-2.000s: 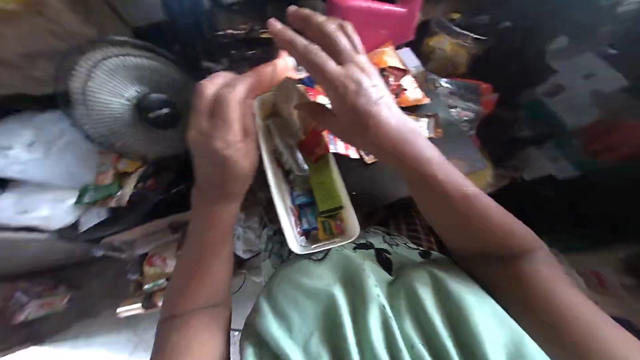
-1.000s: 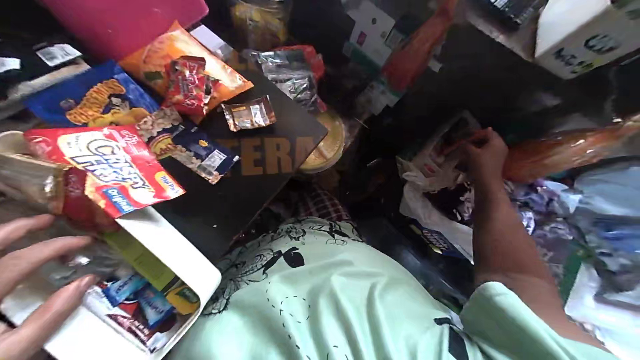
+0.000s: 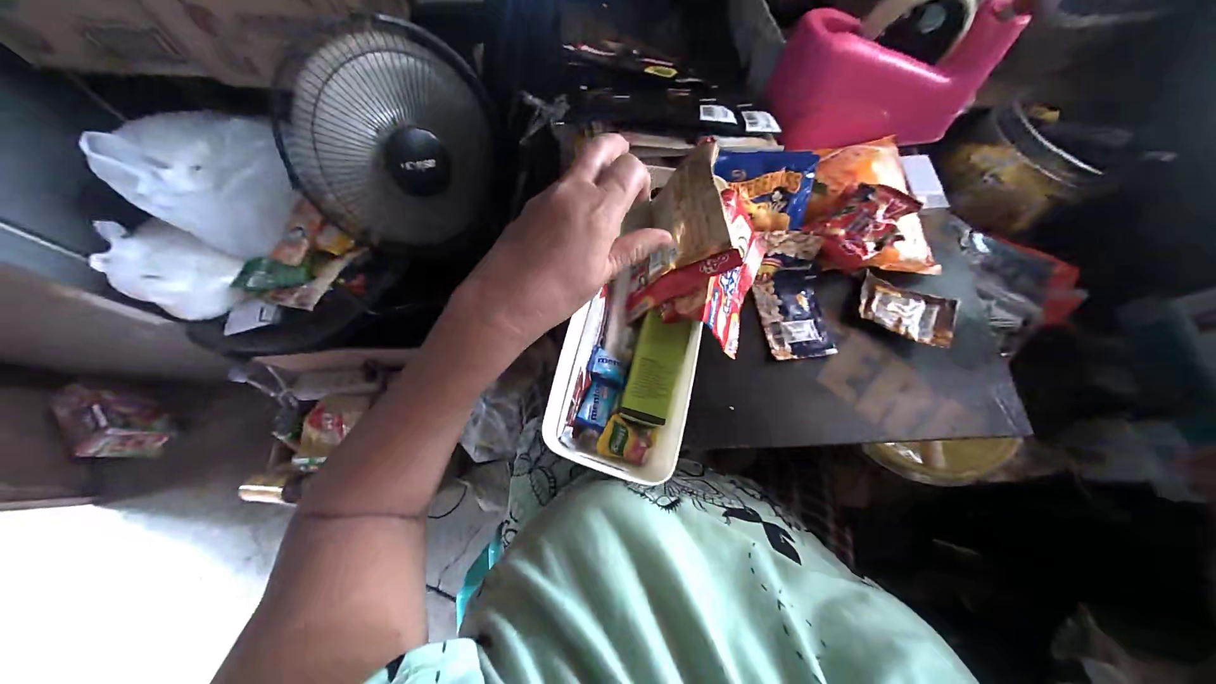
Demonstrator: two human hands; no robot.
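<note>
My left hand (image 3: 570, 237) reaches over the far part of a white plastic tray (image 3: 562, 446). Its thumb and fingers are at a brown packet with a red edge (image 3: 698, 209); whether they grip it is hard to tell. The near part of the tray holds a green box (image 3: 657, 370), blue-wrapped sweets (image 3: 598, 404) and a small yellow-green packet (image 3: 625, 439). A red and white snack packet (image 3: 731, 285) leans over the tray's right edge. My right hand is out of view.
Snack packets, among them an orange one (image 3: 860, 171) and a small brown one (image 3: 907, 312), lie on a dark board (image 3: 760, 399). A pink watering can (image 3: 855, 81) is behind. Left are a fan (image 3: 380, 133) and white plastic bags (image 3: 190, 180).
My right hand, at a bag on the right one second ago, is now out of view. My left hand has moved over the tray's far part. The view has swung back left.
</note>
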